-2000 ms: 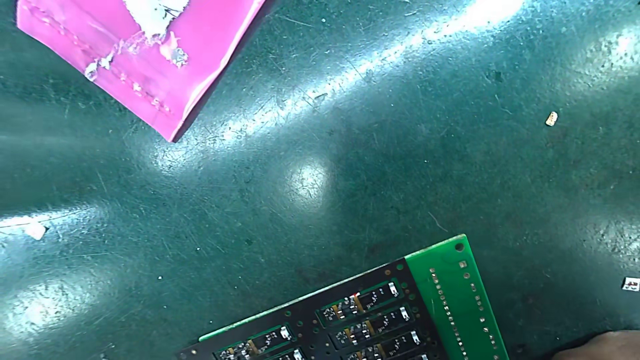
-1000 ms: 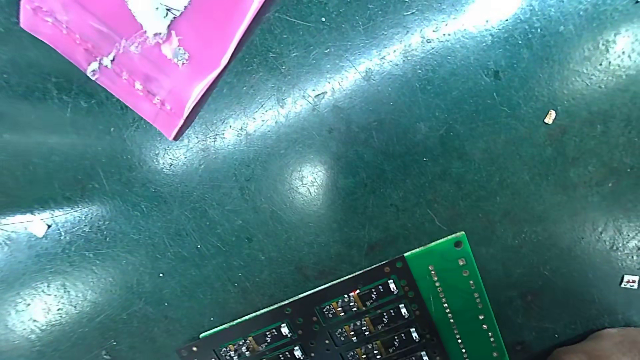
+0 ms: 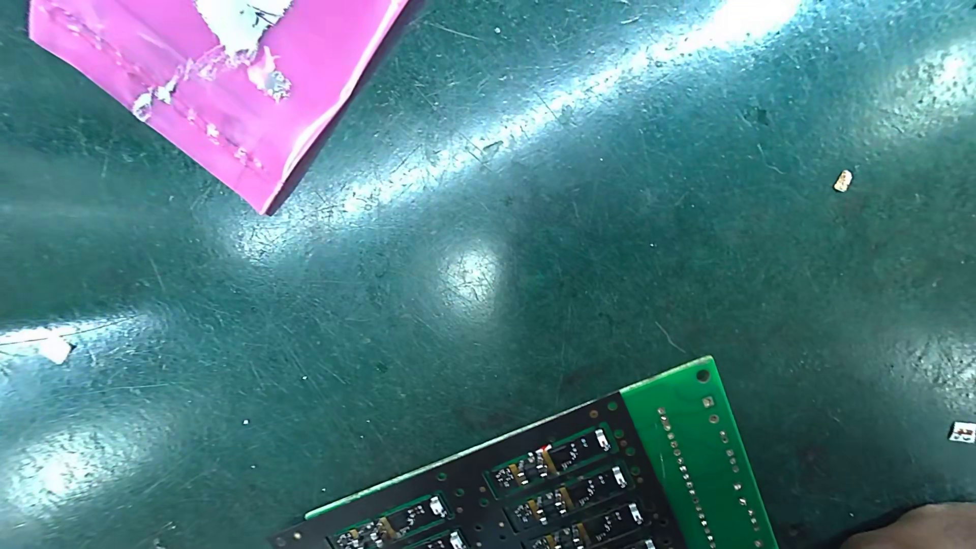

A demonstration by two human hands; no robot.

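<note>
A printed circuit board panel [image 3: 488, 473] enters from the bottom edge, tilted, with its upper right corner in view. Most of it is black, with rows of small soldered components. Along its right side runs a bright green strip [image 3: 701, 450] with lines of small plated holes and a round hole at the corner. At the bottom right edge shows a bit of skin, apparently my right hand [image 3: 919, 528], a little to the right of the board; its fingers are hidden, so its grip cannot be told. My left hand is out of view.
A pink plastic sheet or bag [image 3: 267, 130] with torn white patches lies at the upper left on a scratched green work surface [image 3: 534, 305]. Small scraps lie about: a tan one [image 3: 842, 181], a white one [image 3: 55, 348] and a marked one [image 3: 962, 431].
</note>
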